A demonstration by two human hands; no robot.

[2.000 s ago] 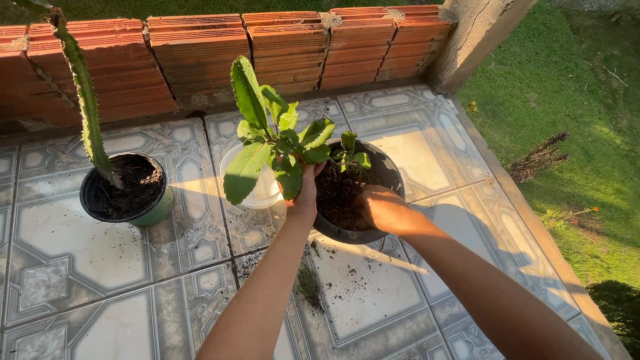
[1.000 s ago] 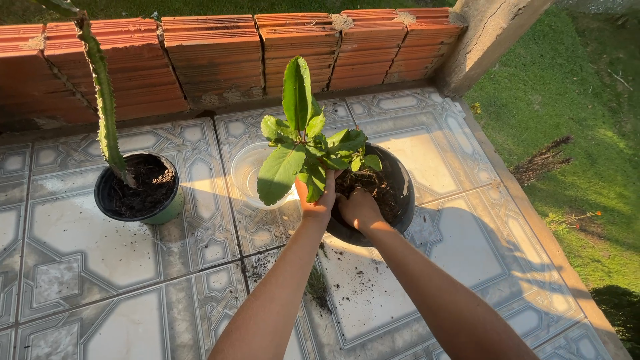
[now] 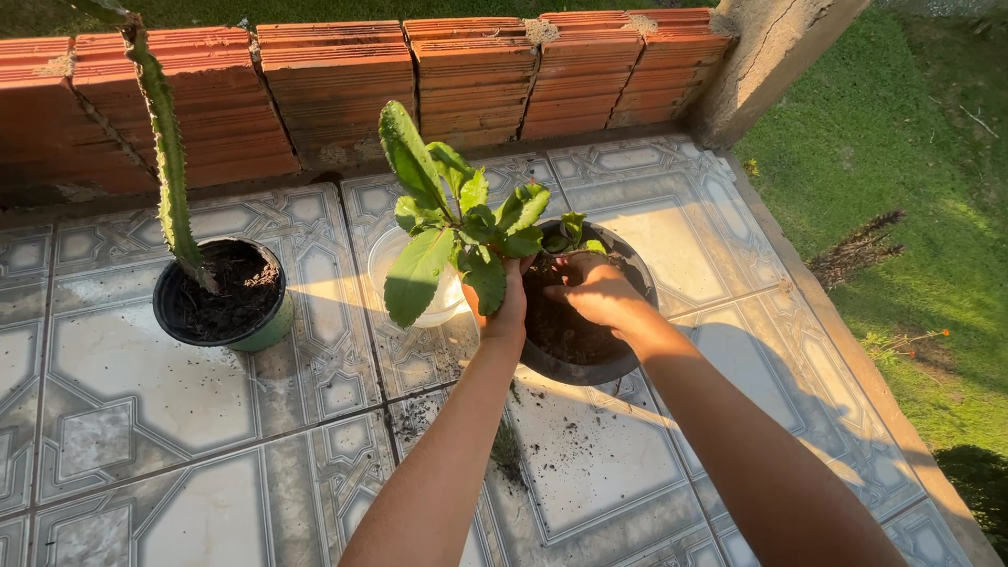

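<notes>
A broad-leaved green plant (image 3: pixel 421 264) with scalloped leaves leans over the left rim of a dark round plant pot (image 3: pixel 583 370). My left hand (image 3: pixel 508 303) is closed around its lower part, and leaves hide some of the fingers. Inside the pot, my right hand (image 3: pixel 602 291) touches the dark soil (image 3: pixel 567 331) with bent fingers; its fingertips are partly hidden, so whether they grip anything cannot be seen. Small leafy sprigs (image 3: pixel 573 228) stand at the pot's back edge, just beyond that hand. A clear plastic container (image 3: pixel 382 256) sits behind the plant on the tiles.
A green pot (image 3: pixel 272 327) holding soil and a tall cactus (image 3: pixel 173 173) stands at the left. A low hollow-brick wall (image 3: pixel 339 94) and a concrete post (image 3: pixel 756 71) border the tiled floor (image 3: pixel 150 370). Spilled soil and a weed tuft (image 3: pixel 506 453) lie in front of the dark pot.
The leafy plant now tilts further left than one second ago. My right hand has shifted from the pot's near left part toward its back middle.
</notes>
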